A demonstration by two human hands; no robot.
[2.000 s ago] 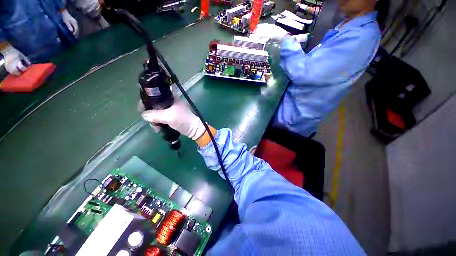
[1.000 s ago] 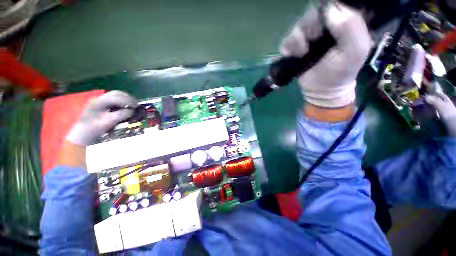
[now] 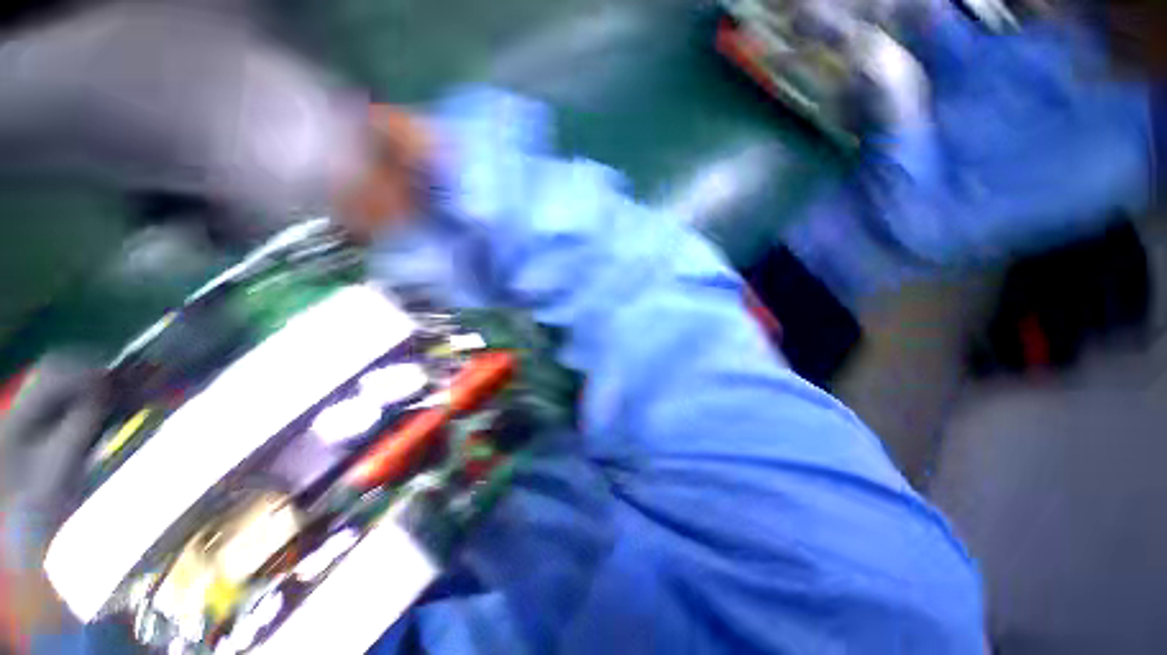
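Note:
The frame is heavily blurred. The power supply board point(image 3: 288, 288) lies at the lower left, tilted in view, with the long white heatsink point(image 3: 230, 441) across it. Copper-red coils point(image 3: 442, 416) and a yellow transformer point(image 3: 230, 563) show beside the heatsink. My right hand point(image 3: 192, 109), gloved, is a large smear above the board at the upper left; its fingers and anything in them cannot be made out. My left hand point(image 3: 54, 429), gloved, is blurred at the board's left end, partly at the picture's edge. The screwdriver cannot be made out.
Another person's blue sleeve point(image 3: 1024, 141) and gloved hand point(image 3: 896, 83) are at another board point(image 3: 781, 64) at the upper right. The green bench point(image 3: 640, 96) lies between. A dark object point(image 3: 1081, 307) with a red part stands beyond the bench on the right.
The view has swung right and blurred. My right hand, which held the screwdriver to the right of the board, is now at the upper left. My left hand stays by the board's left end.

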